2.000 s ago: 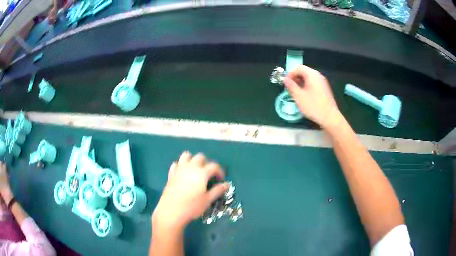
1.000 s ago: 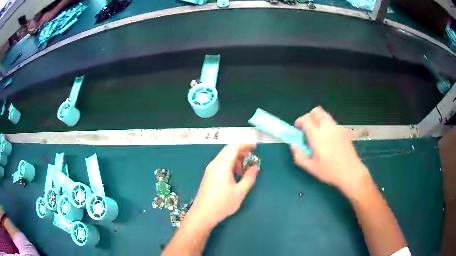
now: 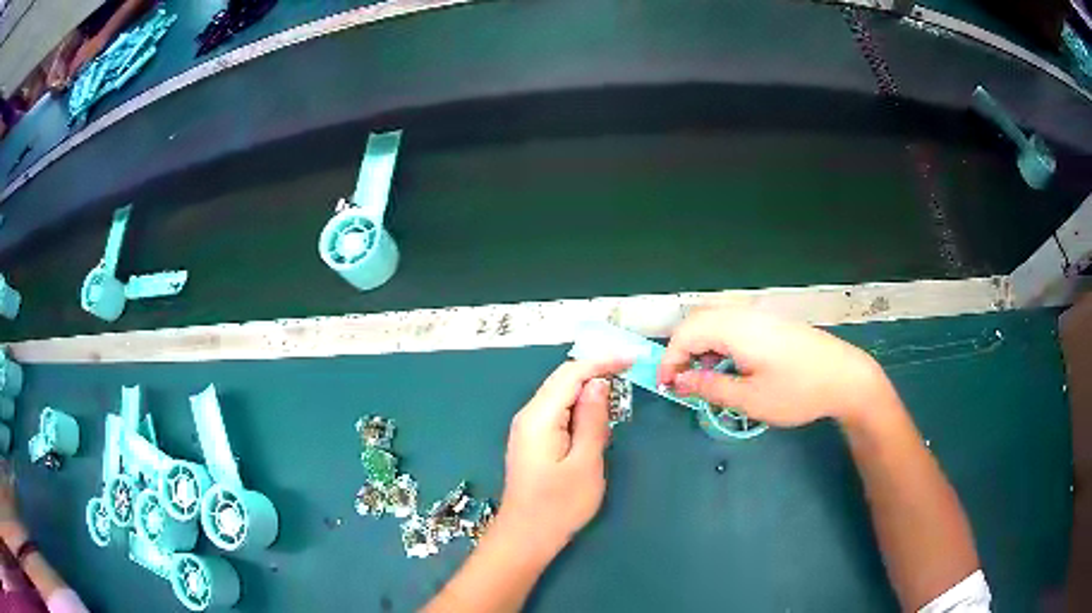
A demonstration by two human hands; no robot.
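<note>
My left hand (image 3: 560, 449) holds a small circuit board (image 3: 619, 400) between thumb and fingers, against the side of a turquoise fan body (image 3: 643, 359). My right hand (image 3: 766, 365) is over the same fan body, fingertips at its handle near the drum. The spoked fan head (image 3: 733, 419) shows partly below my right hand, on the right; the rest of it is hidden. The open handle points up and left. A loose pile of circuit boards (image 3: 381, 467) lies on the bench to the left of my left hand.
Several turquoise fan bodies (image 3: 237, 517) are heaped on the bench at left. The dark conveyor belt (image 3: 671, 192) carries more fans, one (image 3: 359, 246) left of centre. A pale edge rail (image 3: 455, 329) divides belt and bench. Another person's arm (image 3: 26, 551) shows at lower left.
Both hands have come together at the fan body, which has moved off the rail side toward the bench, its head now showing. Fans on the belt have shifted left; a stitched seam has appeared.
</note>
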